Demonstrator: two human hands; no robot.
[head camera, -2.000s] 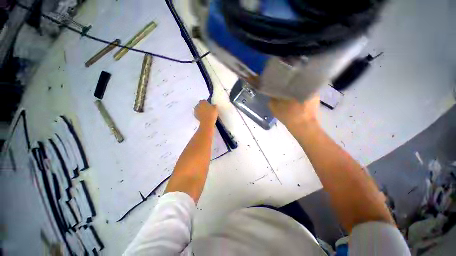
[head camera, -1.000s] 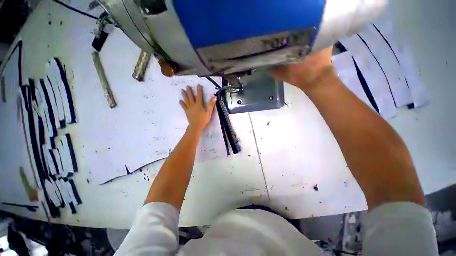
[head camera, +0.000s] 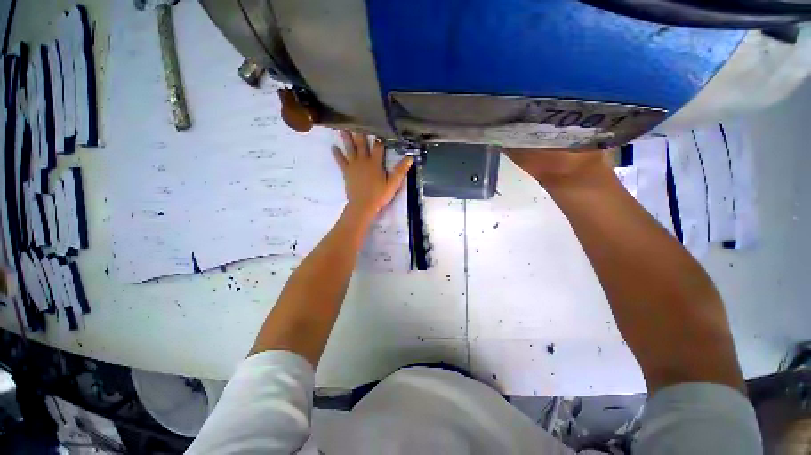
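The straight-knife cutting machine's blue and silver motor (head camera: 551, 53) fills the top and hides much of the work. Its grey base plate (head camera: 460, 171) stands on the table, with the knife area at its left edge beside the fabric lay. My left hand (head camera: 366, 173) lies flat on the white paper marker (head camera: 240, 204), fingers spread, thumb near the knife area. A narrow dark fabric edge (head camera: 417, 227) runs from there towards me. My right hand (head camera: 560, 164) is at the machine's right underside; its fingers and the handle are hidden behind the motor.
Bundles of cut pieces (head camera: 67, 209) stand at the left. More white-topped strips (head camera: 702, 187) lie at the right. A mottled weight (head camera: 172, 75) lies on the marker. A white bin (head camera: 169, 400) shows below the front edge of the table (head camera: 551, 347), which carries dark lint.
The machine has turned and moved to the dark fabric edge. My left hand has gone from curled on that edge to flat and spread on the marker. The view has shifted and straightened.
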